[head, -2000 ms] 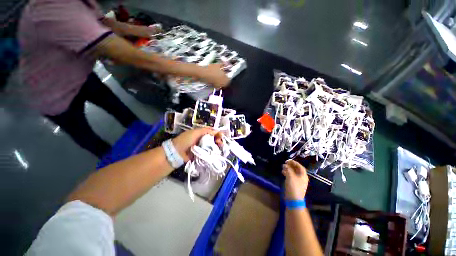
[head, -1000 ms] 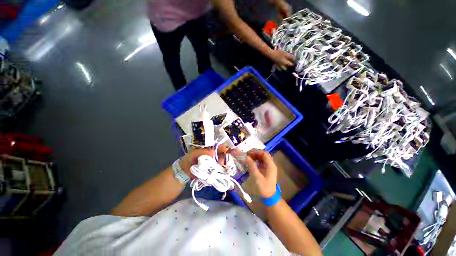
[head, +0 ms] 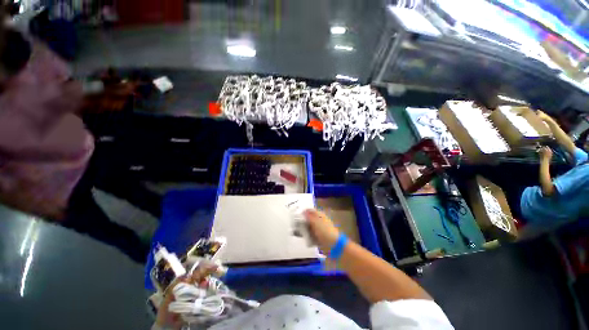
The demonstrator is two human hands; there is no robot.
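My left hand (head: 184,290) is at the lower left, closed on several white power adapter units (head: 169,267) with dark circuit boards showing and bundled white cords. My right hand (head: 316,227), with a blue wristband, is over a pale cardboard liner (head: 258,225). A small blurred white piece (head: 299,219) shows at its fingertips; I cannot tell exactly what it is. The liner lies across the front of a blue bin (head: 310,169). Black parts (head: 248,175) in rows and a small red piece (head: 288,175) show in the bin behind it.
Two trays of corded units (head: 265,100) (head: 349,106) stand on a black cabinet (head: 184,138), with orange-red tags at their left corners. A dark red-brown box (head: 423,164) and cartons (head: 475,129) are on the right. A person in pink stands left; another in blue sits far right.
The view has turned and moved back. My left hand with the units is now low at the left. My right hand has parted from them and is over the cardboard liner.
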